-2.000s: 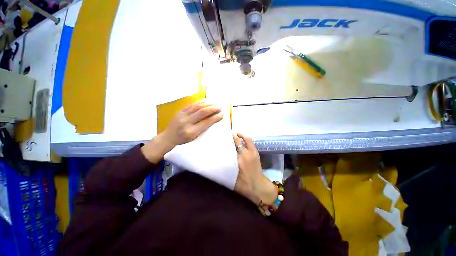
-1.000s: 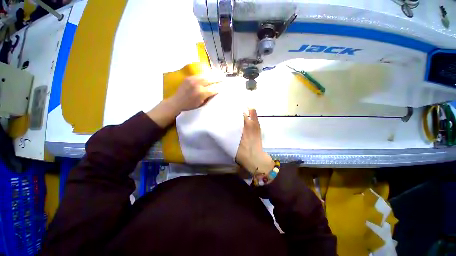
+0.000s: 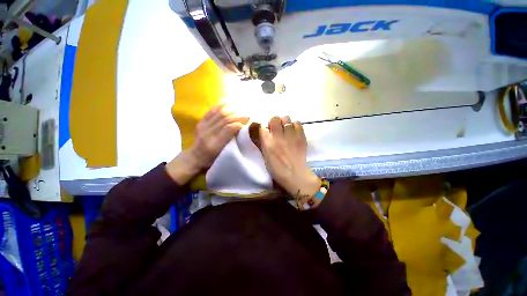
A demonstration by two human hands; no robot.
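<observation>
The fabric panel (image 3: pixel 240 167), white on its back and mustard-yellow on its face, lies under both hands in front of the needle. Its yellow part (image 3: pixel 193 98) spreads to the left of the presser foot, and its white part hangs over the table's front edge. My left hand (image 3: pixel 216 136) holds the panel from the left, fingers near the bright needle area. My right hand (image 3: pixel 284 147) grips the panel's folded edge on the right, fingers bent. The needle and presser foot (image 3: pixel 247 74) are partly lost in glare.
A long yellow strip (image 3: pixel 95 87) lies on the table at left. A green and yellow-orange tool (image 3: pixel 349 75) lies on the machine bed. Yellow-green loops (image 3: pixel 509 110) sit at the far right. Yellow and white pieces (image 3: pixel 425 225) hang at lower right. A blue crate (image 3: pixel 37 243) stands at lower left.
My right hand has moved up, its fingers now curled on the fabric beside my left hand. My left hand sits lower. The panel's edge is folded between them, and more yellow shows at left.
</observation>
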